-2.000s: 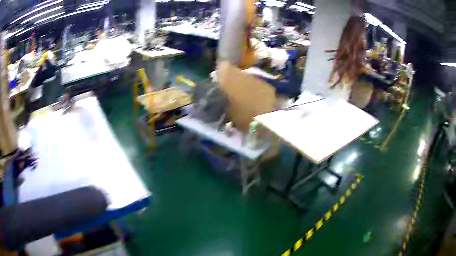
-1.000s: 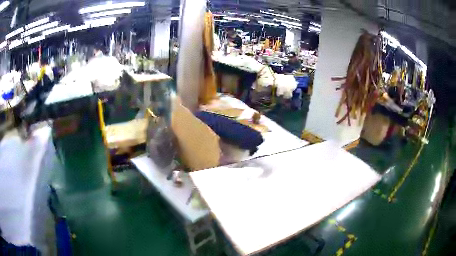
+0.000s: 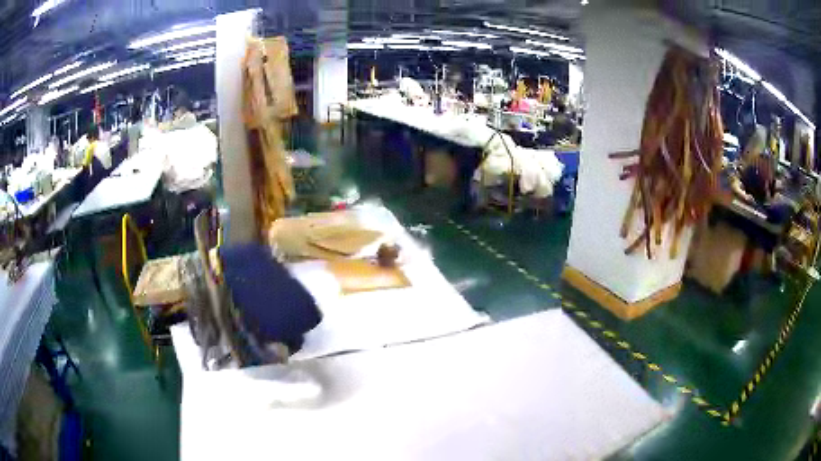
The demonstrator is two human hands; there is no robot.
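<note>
Neither of my hands is in the picture. A white-topped table [image 3: 432, 396] lies nearest in front of me, with a blurred pale patch at its left part. Behind it a second white table [image 3: 441, 311] carries brown paper-like pieces [image 3: 329, 236], a flat orange-brown sheet [image 3: 369, 276] and a small dark brown object [image 3: 388, 255]. A dark navy bundle or roll [image 3: 267, 295] stands at the left, beside grey upright material [image 3: 210, 302].
Leather-like strips [image 3: 677, 153] hang on a white pillar [image 3: 601, 180] at right. Brown patterns [image 3: 270, 85] hang on a left pillar. A yellow-framed chair or cart [image 3: 162, 277] stands left. Yellow-black tape [image 3: 621, 340] crosses the green floor [image 3: 504, 270].
The view has moved forward towards the tables. The white table is nearer and larger. The dark roll at lower left two seconds ago is out of view, and the second table's brown pieces now show.
</note>
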